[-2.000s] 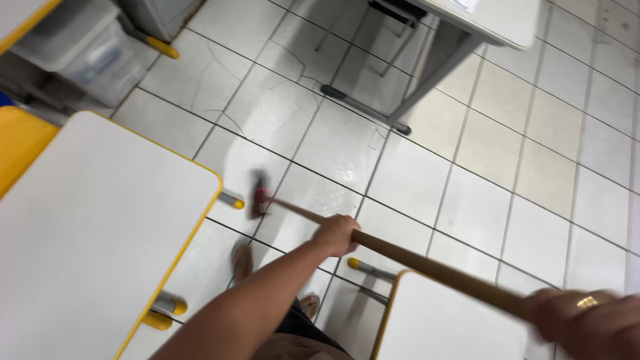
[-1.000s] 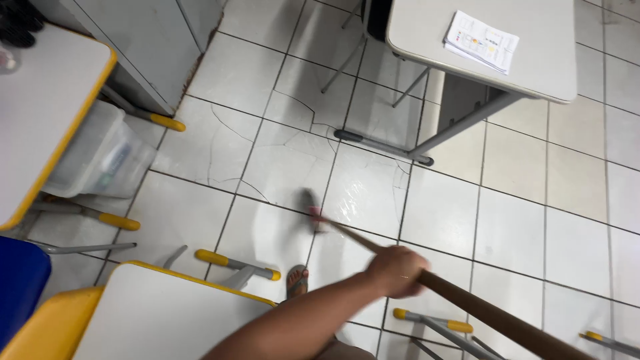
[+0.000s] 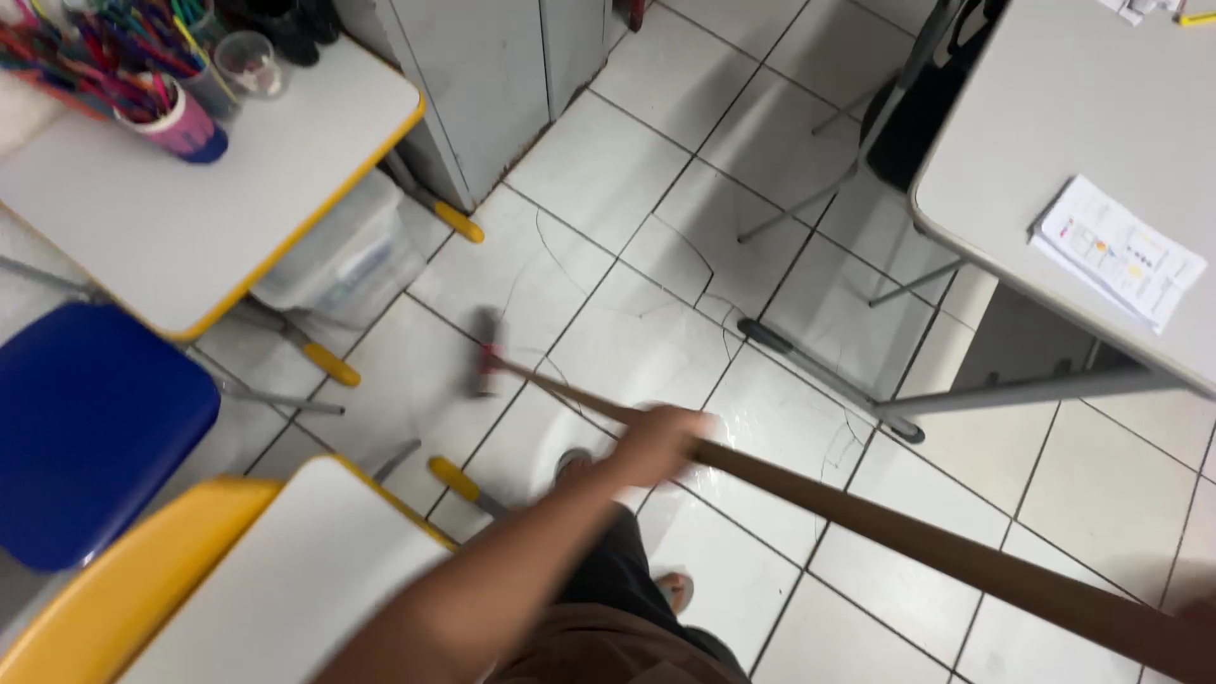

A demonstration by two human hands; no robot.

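A long wooden handle [image 3: 855,513] runs from the right edge to a dark, narrow floor-tool head with a red socket [image 3: 486,356], blurred; whether it is a broom or a squeegee I cannot tell. Partway along the handle, my left hand [image 3: 660,446] is closed around it. At the right edge, my right hand [image 3: 1187,617] is cut off and blurred, gripping the handle's upper part. The tool head rests on or just over the white tiled floor [image 3: 608,323], to the left of my feet. Thin dark lines, perhaps cracks, cross several tiles.
At left stand a yellow-edged desk [image 3: 285,180] with cups of pens, a clear plastic bin [image 3: 351,256] beneath it, a blue chair [image 3: 104,427] and a yellow chair [image 3: 142,570]. A grey metal cabinet [image 3: 494,85] is behind. At right, a grey desk [image 3: 1064,104] holds papers [image 3: 1121,247].
The tool head has moved across the floor toward the yellow-edged desk and clear bin at left, with my left hand still around the handle. The view has shifted.
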